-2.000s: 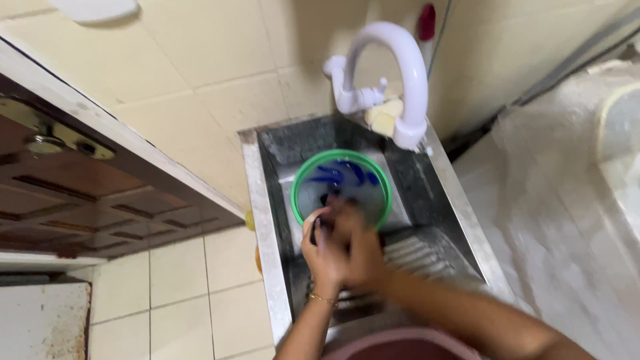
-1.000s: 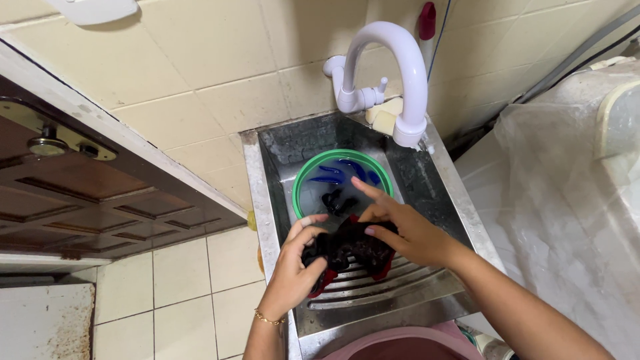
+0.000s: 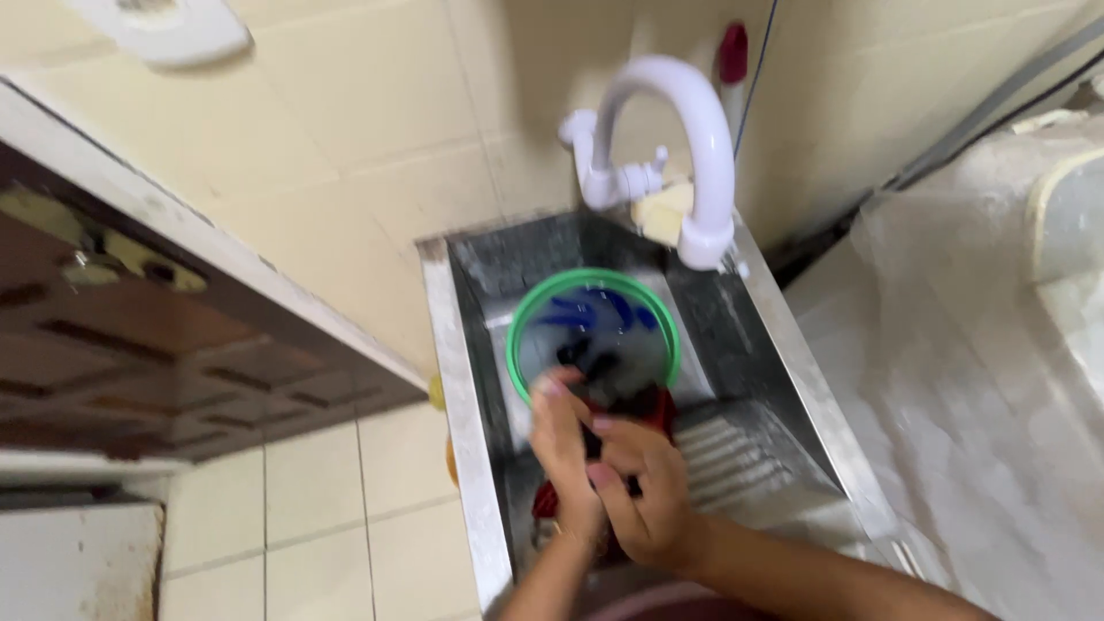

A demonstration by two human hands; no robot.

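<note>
My left hand [image 3: 565, 448] and my right hand [image 3: 642, 487] press together over the ridged part of a metal laundry sink, with dark and red cloth [image 3: 660, 410] between and around them. The cloth is partly hidden by the hands, and motion blurs it. Just beyond my fingertips, a green-rimmed basin [image 3: 595, 278] stands in the sink, holding cloudy water with dark blue cloth [image 3: 617, 310] and black cloth in it.
A white curved faucet [image 3: 711, 164] rises behind the sink, beside a pale yellow block [image 3: 662, 213]. A brown panelled door [image 3: 172, 362] is at left. Translucent sheeting [image 3: 914, 371] covers something at right. Part of a pink tub [image 3: 655, 599] shows at the bottom edge.
My hands were apart, spreading the dark and red cloth over the ridges one second ago; now they are together on it, nearer the basin's front rim.
</note>
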